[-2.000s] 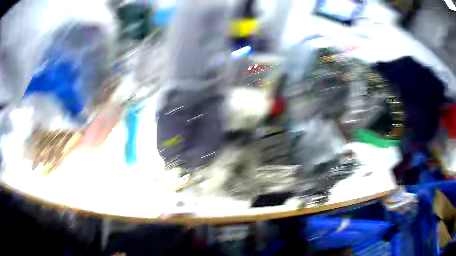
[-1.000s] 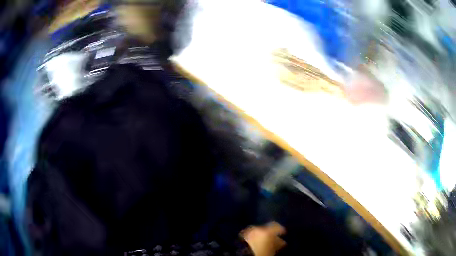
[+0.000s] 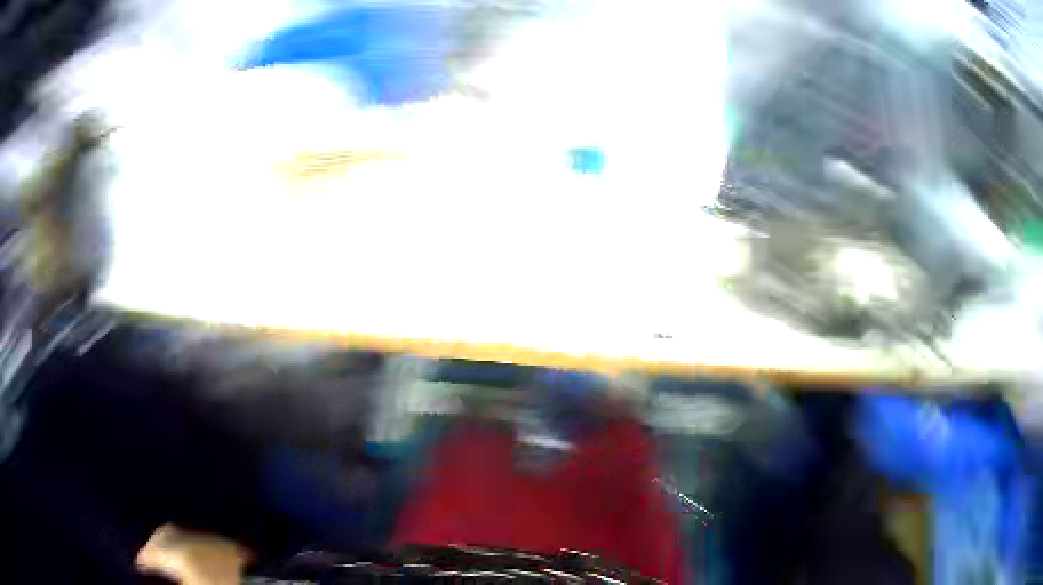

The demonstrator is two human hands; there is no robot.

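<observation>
The whole view is heavily blurred. My left hand [image 3: 194, 557] shows only in part at the bottom left edge, against very dark cloth [image 3: 114, 423]. Whether its fingers hold the cloth cannot be told. My right hand is not in view. The button sewing machine [image 3: 858, 274] is a grey smear on the right side of the white table. A faint gold-brown patch, likely the metal buttons [image 3: 337, 163], lies on the table left of centre.
The table's wooden front edge [image 3: 515, 350] crosses the view. A small turquoise item [image 3: 587, 159] lies on the table and blue plastic [image 3: 366, 51] behind. Below the edge are a red shape [image 3: 549, 497] and, at right, a blue crate [image 3: 961, 457].
The view has swung back right from the dark cloth at left. The table edge now runs nearly level, the machine shows again at right, and the visible hand has shifted towards the bottom left.
</observation>
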